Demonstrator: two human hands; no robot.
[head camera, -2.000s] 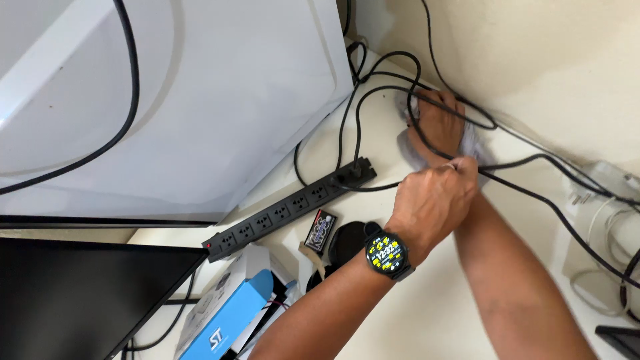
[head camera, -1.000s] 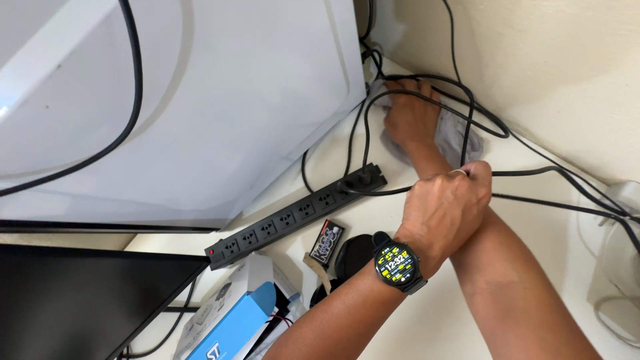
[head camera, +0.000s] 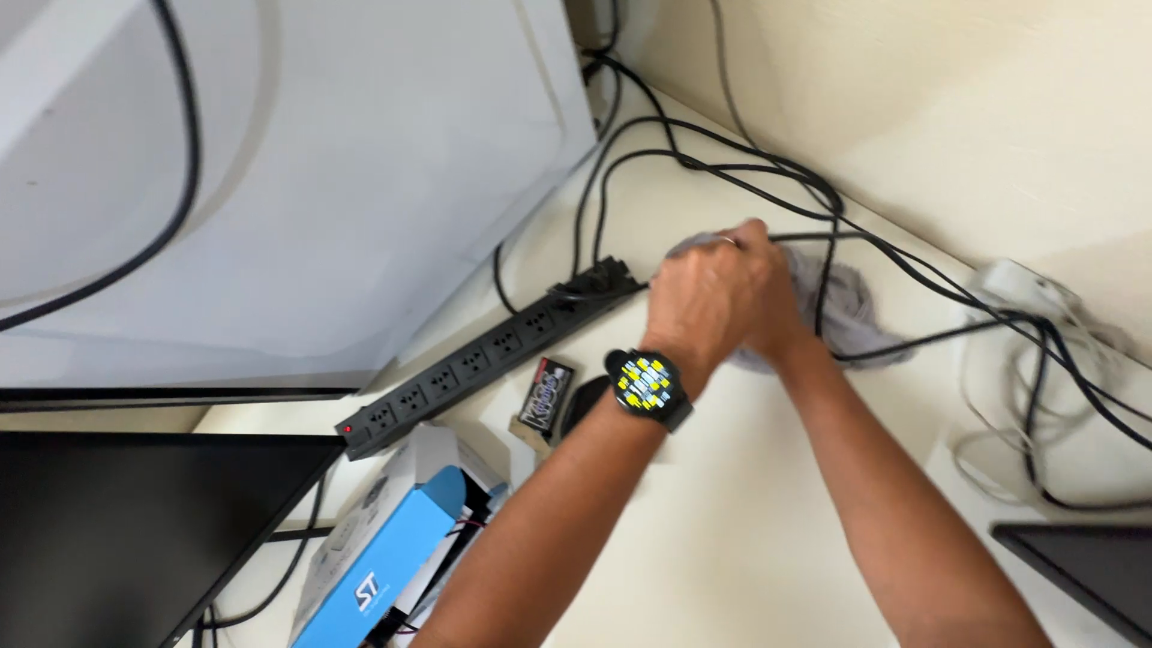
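My left hand, with a ring on a finger and a smartwatch on the wrist, is closed around a black cable. The cable emerges on both sides of the fist, one side leading to a black power strip. My right hand is close against the left one, over a crumpled grey cloth on the white table. The left hand hides most of the right hand's fingers, so their grip does not show.
More black cables loop along the wall. A blue and white box, a small black packet and a monitor are at the left. White adapters with cords lie at the right, above a dark flat device. A large pale panel rises upper left.
My right hand has come back from near the wall corner to beside my left hand. The cloth now lies lower and nearer, under both hands. My left hand still holds the cable.
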